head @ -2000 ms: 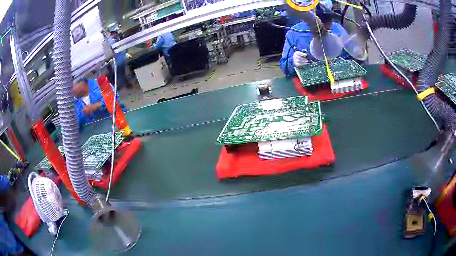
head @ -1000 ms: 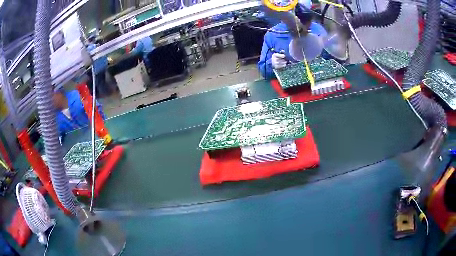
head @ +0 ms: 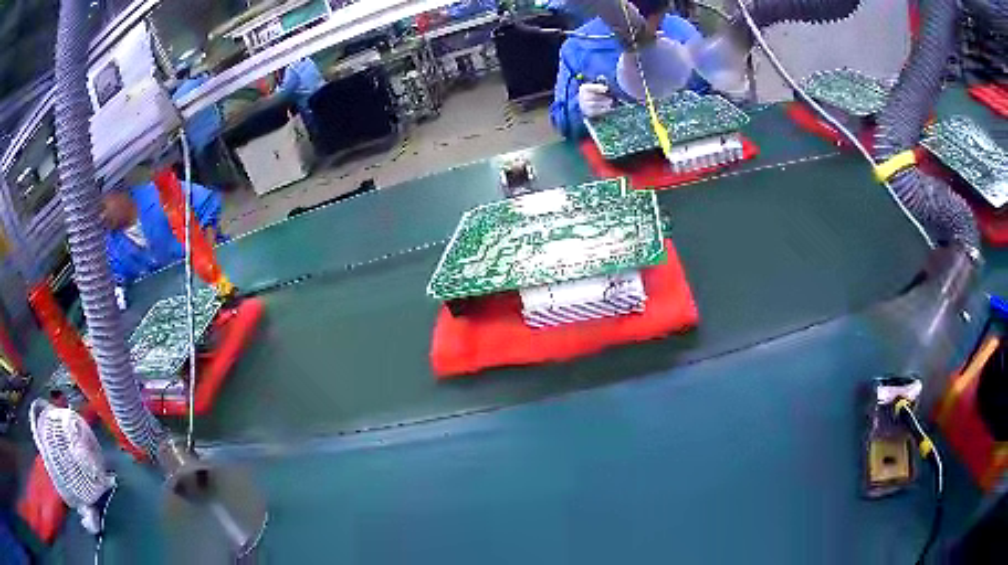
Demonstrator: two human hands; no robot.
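Neither of my hands is in the picture. A large green circuit board point(head: 553, 241) lies nearest in front of me on the dark green belt. A silver-white finned heatsink point(head: 583, 298) shows under its near edge. Both rest on a flat red pad point(head: 486, 344). The iron stand point(head: 890, 441) with a yellowish-brown sponge and a whitish lump at its far end stands at the right on the bench, with a thin cord beside it.
Grey ribbed hoses point(head: 83, 232) end in clear funnels at left and right. A white fan point(head: 69, 452) stands far left. Other boards on red pads lie left point(head: 175, 333) and behind right point(head: 667, 124). A blue-clothed person point(head: 580, 66) is across the belt. Orange-red posts stand left.
The view has shifted, so the board, pad and iron stand sit further left in the picture. No hand has appeared. The near board still lies on its pad.
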